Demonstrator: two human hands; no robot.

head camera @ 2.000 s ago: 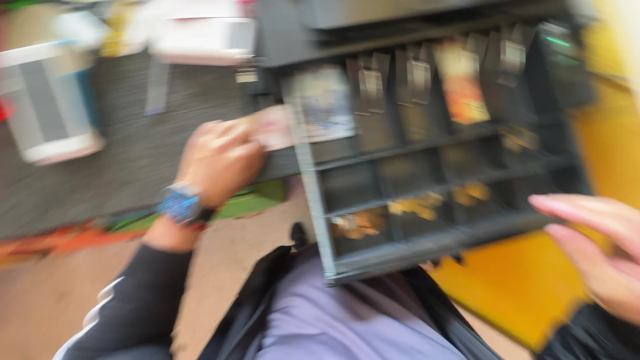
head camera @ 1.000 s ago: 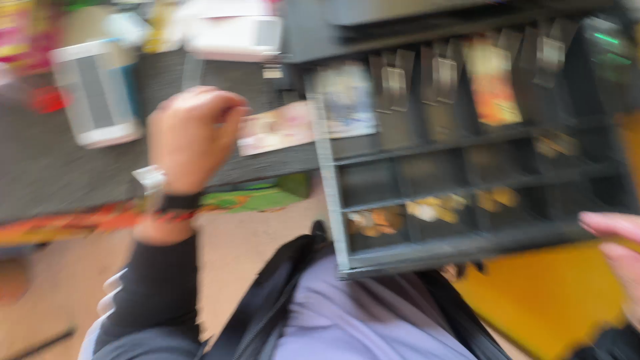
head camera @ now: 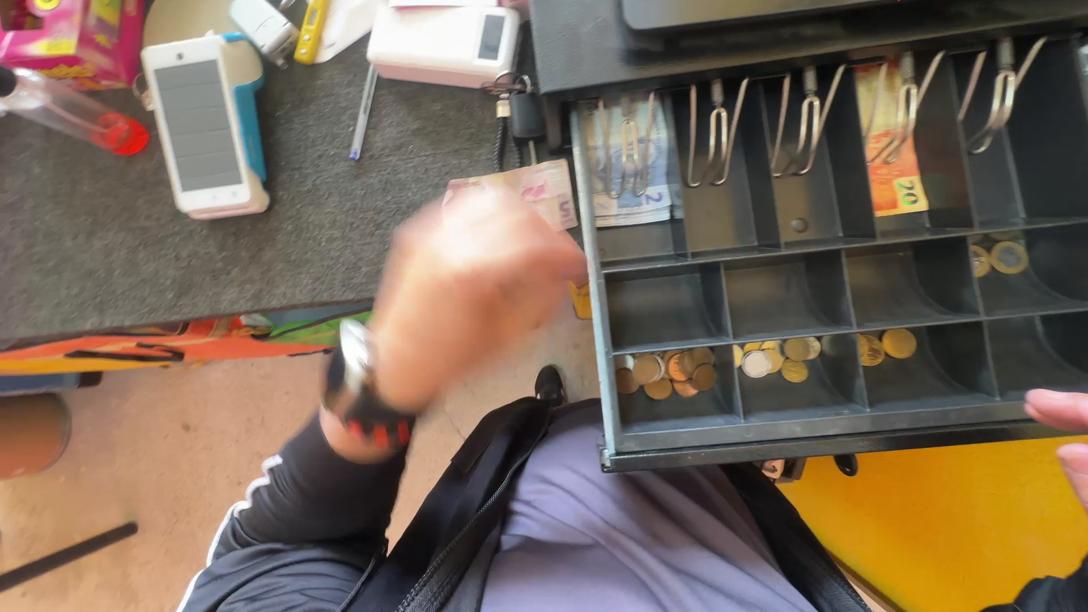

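Observation:
My left hand [head camera: 480, 293], blurred by motion and wearing a watch, is over the counter's edge, just left of the cash drawer [head camera: 816, 429]. Its fingers overlap a pinkish banknote [head camera: 551, 189] on the counter; whether they hold it cannot be told. My right hand [head camera: 1062, 425] shows only fingertips at the far right, spread apart near the drawer's front corner. Inside the pulled-out drawer, blue banknotes [head camera: 654, 200] lie under a wire clip in the left slot and an orange banknote [head camera: 892, 170] under another clip. Coins [head camera: 667, 372] fill parts of the front compartments.
On the dark counter [head camera: 297, 246] are a white card terminal [head camera: 204, 123], a pen [head camera: 364, 115], a white box-like device [head camera: 442, 42], keys with a black fob [head camera: 527, 115], a clear tube with a red end [head camera: 76, 115] and a yellow tool [head camera: 312, 30]. A pink box [head camera: 76, 42] stands at upper left.
My left hand has moved right and toward the drawer, now covering part of the pinkish banknote that showed beside it one second ago. The drawer remains pulled out.

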